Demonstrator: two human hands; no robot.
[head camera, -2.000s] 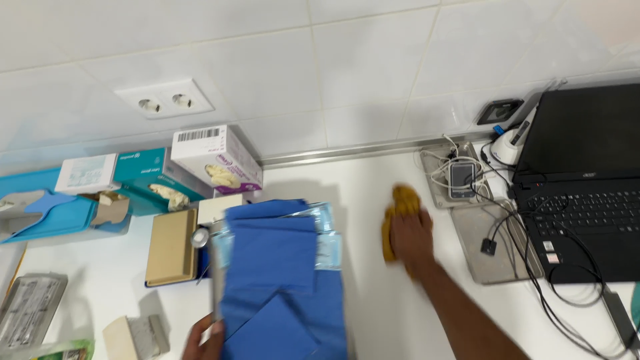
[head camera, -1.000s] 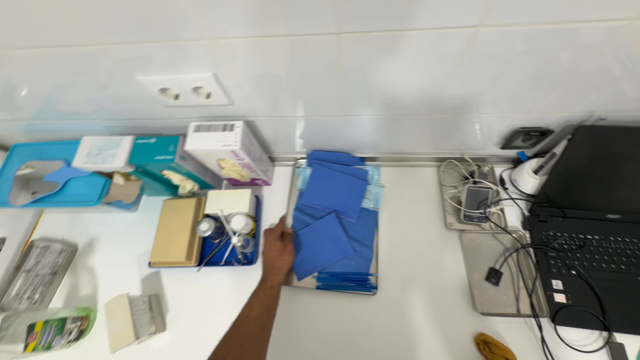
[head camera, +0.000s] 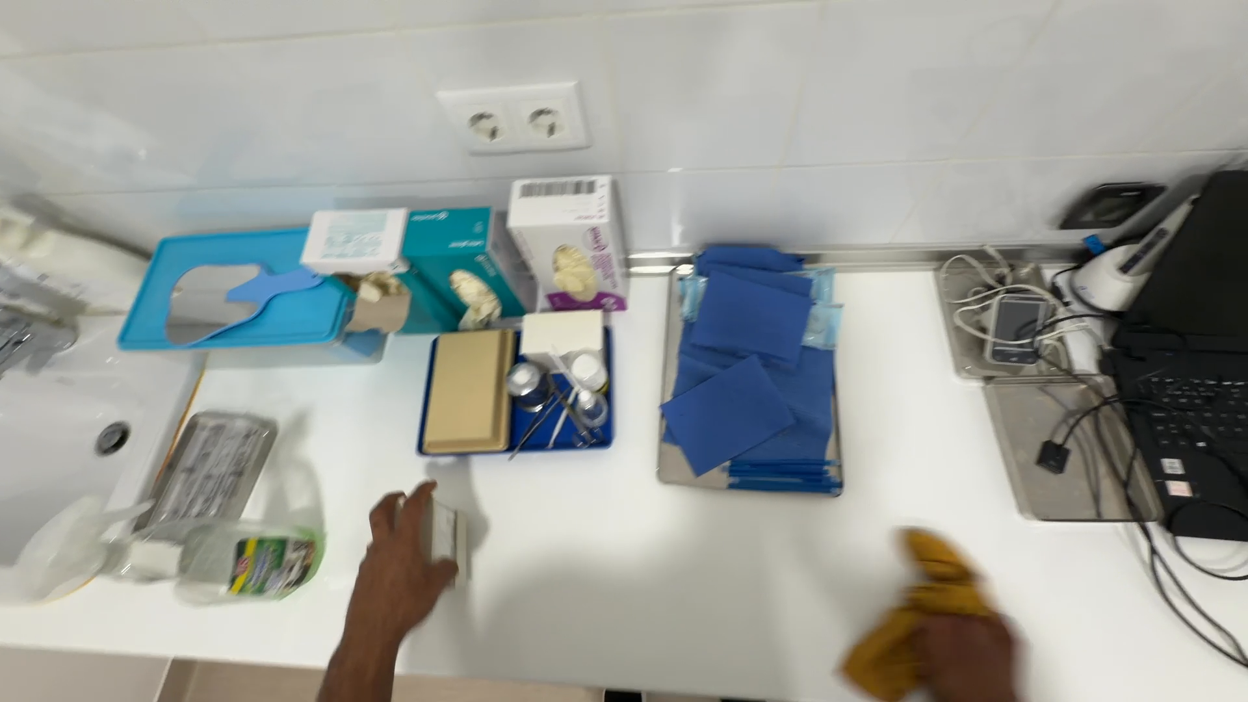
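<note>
My left hand (head camera: 402, 558) reaches over a small pale box (head camera: 447, 542) on the white counter, its fingers at the box's left side and partly covering it; whether they press on it is not clear. At the lower right, my right hand (head camera: 965, 651), blurred, is closed on a mustard-yellow cloth (head camera: 912, 614) against the counter. Between and beyond the hands lies a metal tray (head camera: 669, 468) stacked with folded blue fabric sheets (head camera: 751, 312) and light blue packets (head camera: 824, 327).
A blue tray (head camera: 425, 414) holds a beige box, small bottles and metal instruments. Behind stand glove boxes (head camera: 448, 263) and a blue-lidded container (head camera: 283, 322). A spray bottle (head camera: 253, 561) lies left, beside a sink (head camera: 58, 439). Cables, metal trays (head camera: 1072, 487) and a laptop (head camera: 1189, 409) are right.
My left hand has moved from the fabric tray's left edge to the small pale box. My right hand, out of view a second ago, is back in view on the yellow cloth.
</note>
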